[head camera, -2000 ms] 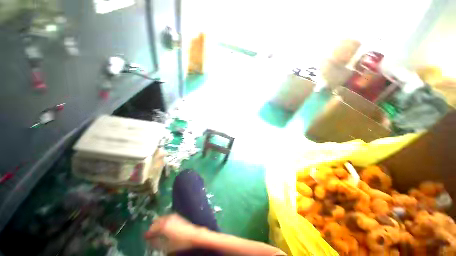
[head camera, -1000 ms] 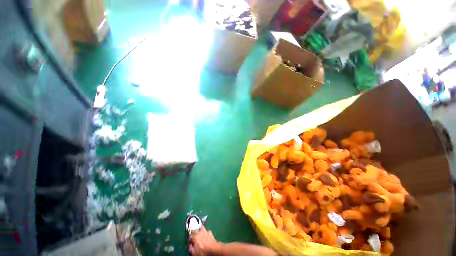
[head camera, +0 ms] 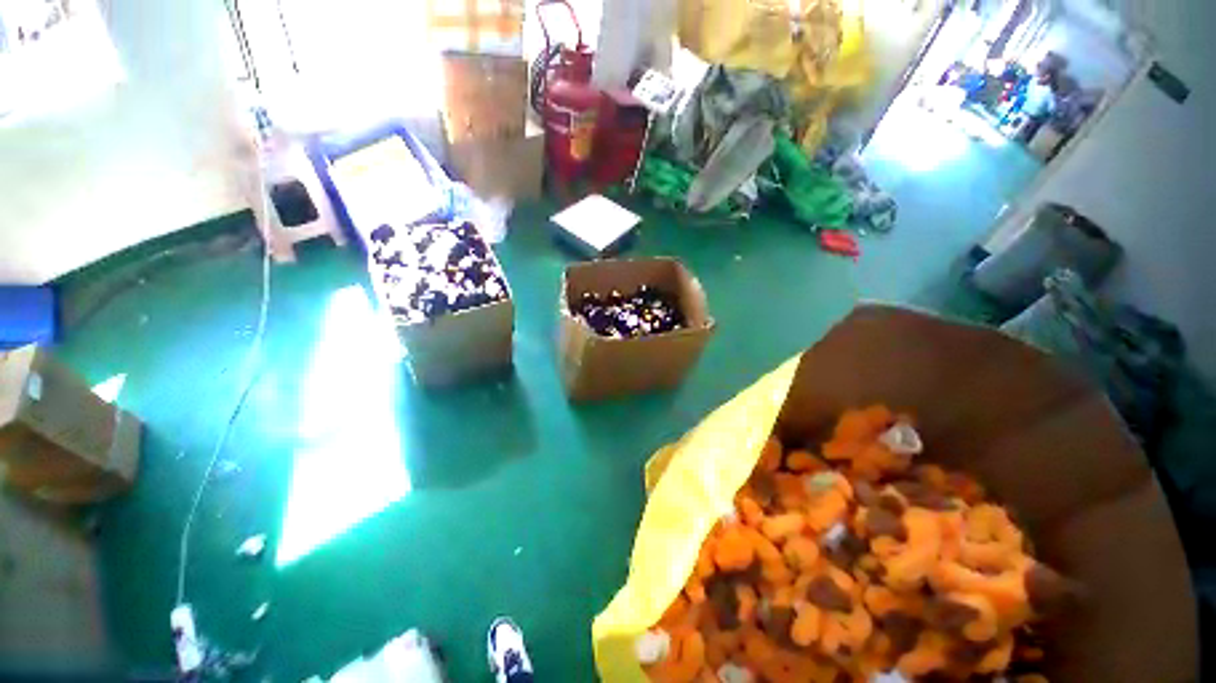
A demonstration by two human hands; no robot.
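Neither of my hands shows in the view now. Nearest in front of me, at the lower right, stands a large carton [head camera: 1094, 454] with a yellow bag lining [head camera: 707, 494] folded over its left rim. It holds a heap of stuffed plush toys [head camera: 854, 547], orange-yellow and brown, with small white flaps on some of them. The tip of a shoe [head camera: 507, 648] shows at the bottom edge, left of the carton.
A carton of black-and-white pieces [head camera: 460, 347] and another carton of small dark pieces [head camera: 634, 367] stand ahead. A white cable [head camera: 220, 454] runs along the floor at left. Beyond are a red fire extinguisher [head camera: 574, 120], sacks [head camera: 727, 127] and a doorway [head camera: 947, 120]. A carton [head camera: 67, 427] stands far left.
The view has turned right and up, away from the grey machine. The hand and forearm seen earlier at the bottom have left the picture. More of the room and the doorway show.
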